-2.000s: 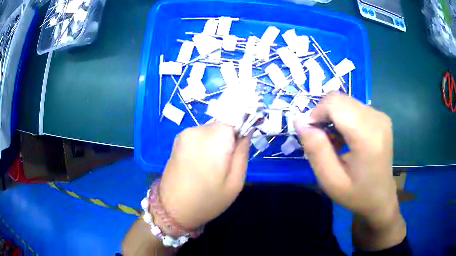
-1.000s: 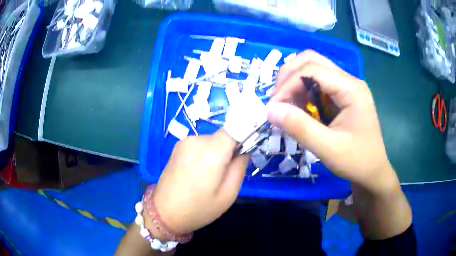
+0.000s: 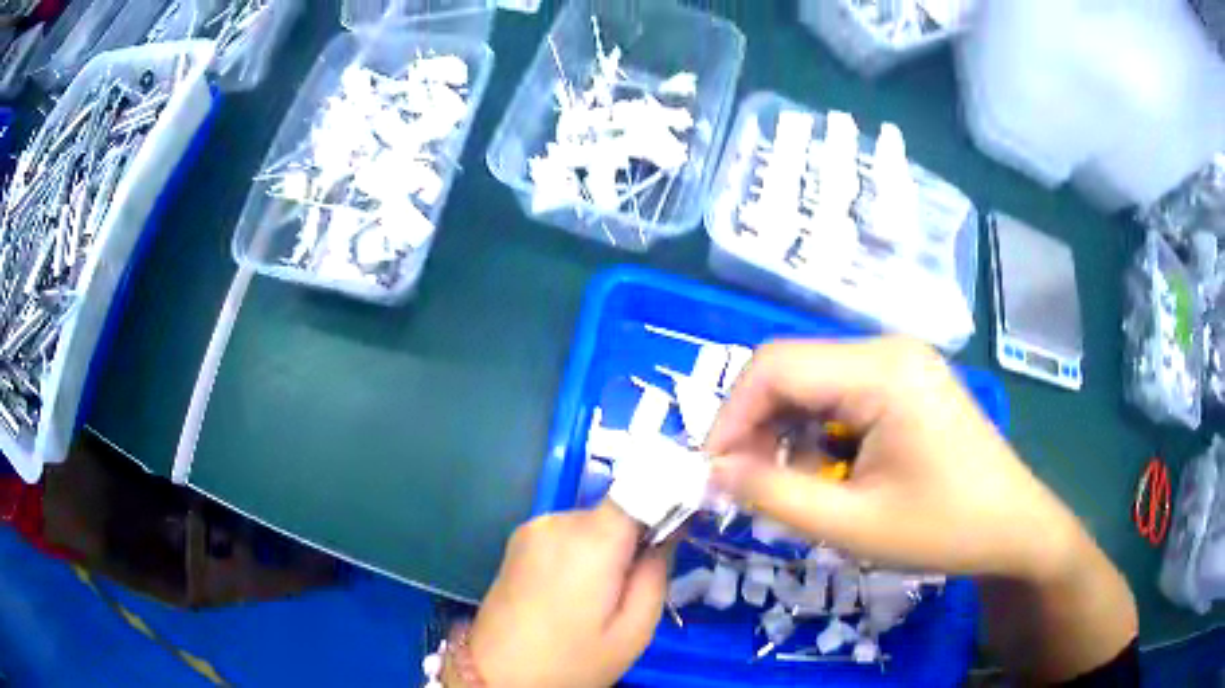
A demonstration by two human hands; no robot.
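Note:
My left hand (image 3: pixel 571 591) grips a bunch of tagged metal rods (image 3: pixel 661 487) over the left part of the blue tray, white tags up and rod ends pointing down right. My right hand (image 3: pixel 860 464) is just right of the bunch, its thumb and fingertip pinched at the bunch's edge on a white tag. A yellow-orange tool (image 3: pixel 838 452) shows partly inside the curled right fingers. The blue parts tray (image 3: pixel 575 390) holds loose tagged rods (image 3: pixel 820 591), partly hidden under my hands.
Clear boxes of white-tagged parts (image 3: pixel 370 175), (image 3: pixel 618 141), (image 3: pixel 840 215) stand behind the tray. A long bin of bare rods (image 3: pixel 67 222) is at far left. A digital scale (image 3: pixel 1036 296), red scissors (image 3: pixel 1153 500) and clear bags (image 3: pixel 1166 329) lie at right. The bench edge curves along the lower left.
The view has shifted left and up, so the tray sits lower right and more boxes show. The left hand still holds the bunch. The right hand has moved from over the tray to the bunch's edge.

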